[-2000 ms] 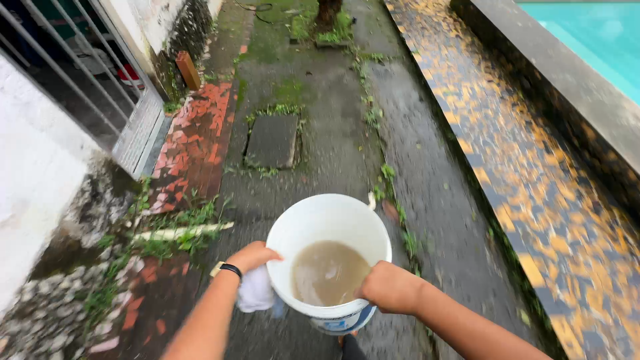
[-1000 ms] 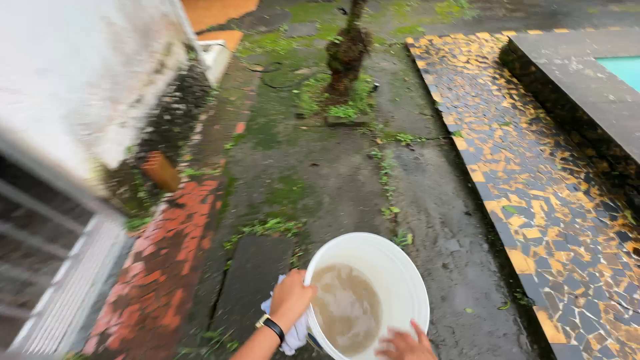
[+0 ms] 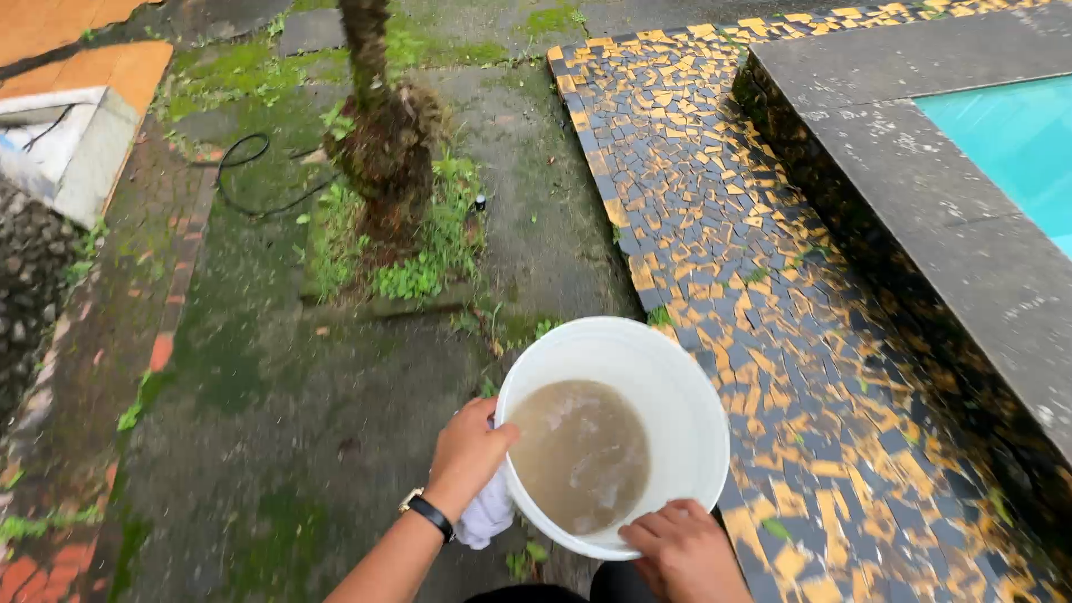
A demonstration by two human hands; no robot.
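Note:
A white plastic bucket (image 3: 682,402) with murky brown water (image 3: 582,456) in it is held in front of me, low in the view. My left hand (image 3: 471,456) grips its left rim, thumb over the edge; a watch and a dark band circle that wrist. A pale cloth (image 3: 486,511) hangs below this hand against the bucket's outer side. At the near right rim, my right hand (image 3: 682,544) has its fingers curled over the edge. The water's surface carries light streaks of foam.
A tree trunk (image 3: 389,142) stands in a weedy patch ahead, with a black hose or cable (image 3: 243,172) to its left. Mossy paving (image 3: 318,419) lies beneath. On the right, a raised mosaic walkway (image 3: 695,209) borders a stone ledge (image 3: 946,218) and pool (image 3: 1013,142).
The view has moved forward along the path, so the tree is nearer and the barred gate has left the view. My right hand, with fingers spread a second ago, is now closed on the rim.

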